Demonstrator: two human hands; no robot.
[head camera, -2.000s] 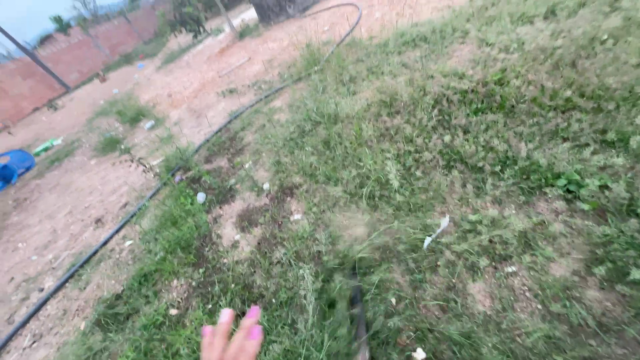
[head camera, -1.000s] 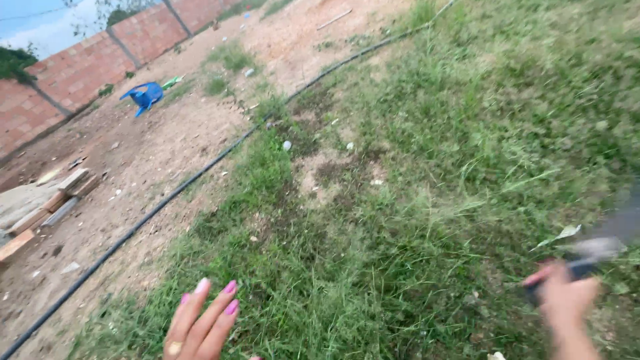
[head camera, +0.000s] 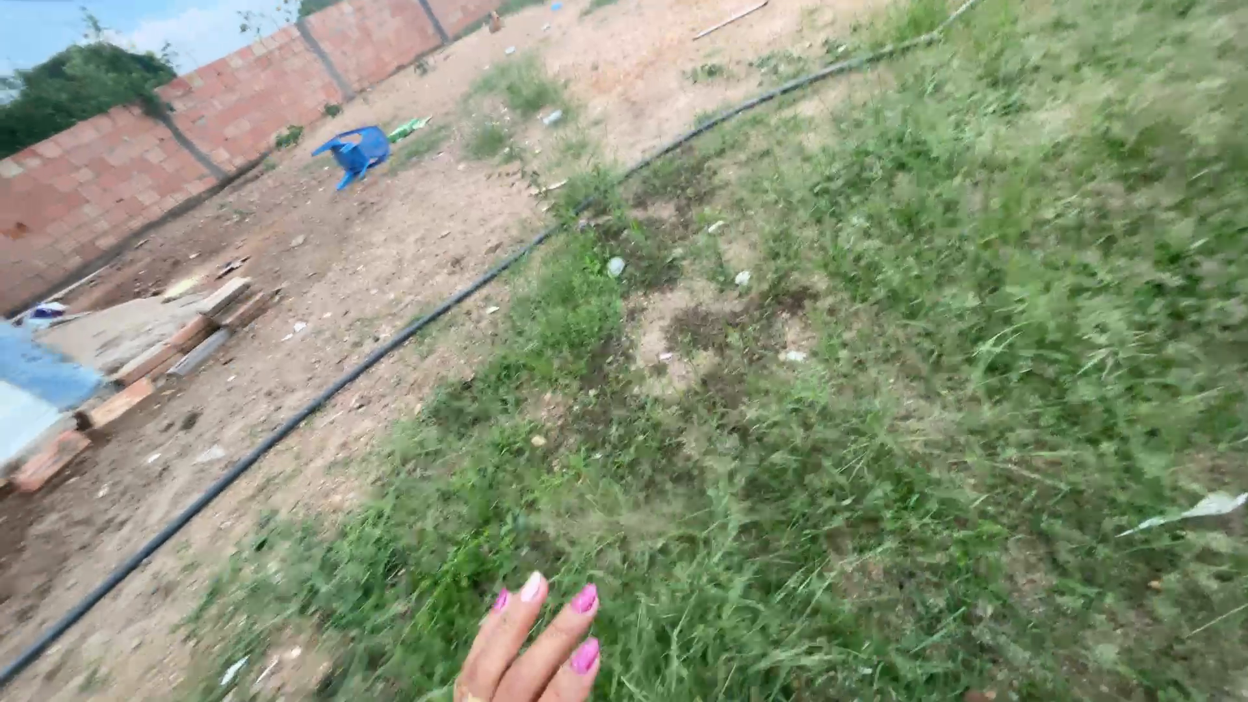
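My left hand (head camera: 531, 648) shows at the bottom edge, with pink and pale painted nails. Its fingers are slightly apart, hold nothing and are over the green grass (head camera: 721, 546). My right hand is out of the frame. A long dark hose (head camera: 390, 346) runs diagonally over the ground, from the lower left to the top right, beyond the hand.
A blue plastic chair (head camera: 359, 151) lies tipped over on bare soil. A brick wall (head camera: 234, 107) stands behind it. Bricks and boards (head camera: 171, 346) edge a slab at the left. Small pale litter (head camera: 615, 266) dots the grass.
My right hand, which held a dark-handled tool at the right a second ago, has left the view. My left hand remains low in the picture, with nothing in it. The view has swung leftward.
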